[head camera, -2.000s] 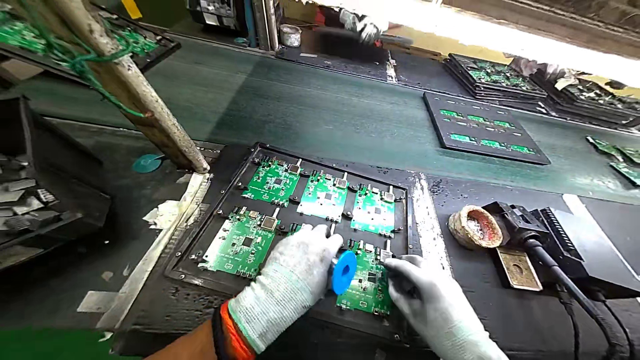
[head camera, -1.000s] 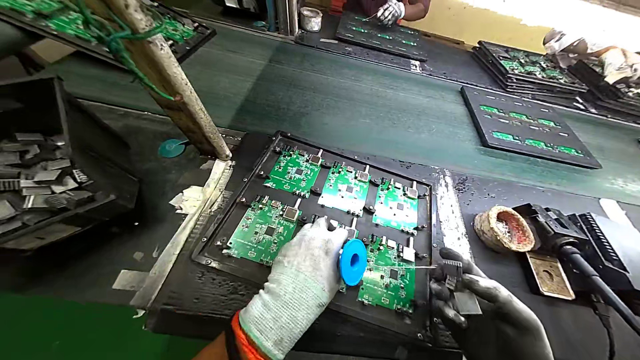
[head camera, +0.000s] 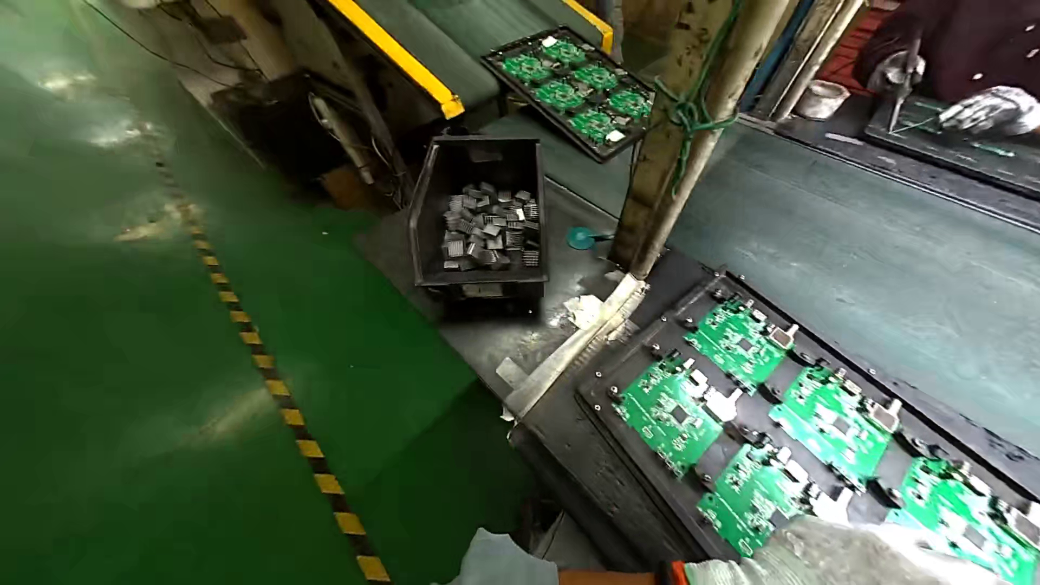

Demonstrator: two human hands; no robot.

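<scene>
My left hand [head camera: 853, 556], in a pale knit glove with an orange band at the wrist, reaches in along the bottom edge, over the near boards of a black tray [head camera: 597, 414]. Its fingers are blurred and partly cut off, so what it holds cannot be told. My right hand is out of view. Several green circuit boards [head camera: 670, 413] with metal connectors lie in the tray. A black plastic bin [head camera: 479, 278] of small dark finned heat sinks [head camera: 487, 227] stands left of a metal post.
The post [head camera: 691, 179] bears a tied green cord. Beyond it runs a green conveyor belt [head camera: 877, 227]. Another tray of boards [head camera: 573, 89] lies at the back. At the upper right are a person's gloved hand [head camera: 987, 110] and a small pot [head camera: 822, 99]. Yellow-black tape [head camera: 276, 387] marks the floor.
The view has swung far left, bringing in the floor and the whole bin. My right hand, near the tray with a dark finned part earlier, has left the view; the blue ring is no longer visible.
</scene>
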